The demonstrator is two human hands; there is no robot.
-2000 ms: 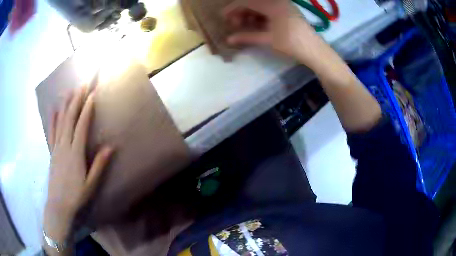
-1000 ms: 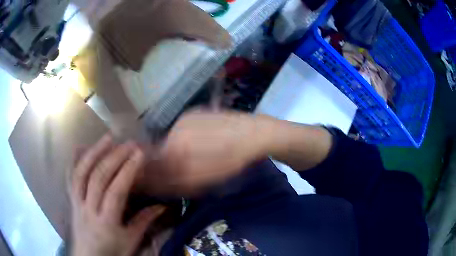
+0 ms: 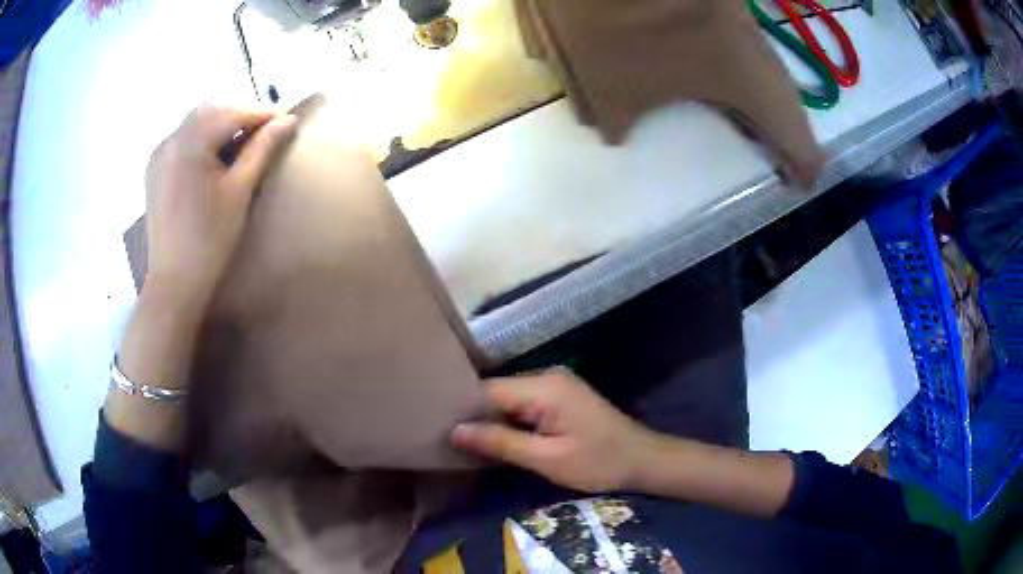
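A wide taupe-brown cloth panel lies over the table's front edge and down into the lap. My left hand pinches its upper corner just below the needle area. My right hand grips its lower right corner at the lap. The panel's corner is off the needle area, which is washed out by the lamp's glare. A stack of browner cut pieces with a curved edge lies on the table to the right of the needle plate.
Scissors or snips with red and green loop handles lie right of the stack. A blue plastic basket with cloth inside stands at right, beside a white board. More cloth hangs at far left.
My right hand has gone from the stack down to the panel's lower corner. My left hand has moved from lying flat on the panel up to its upper corner and pinches it.
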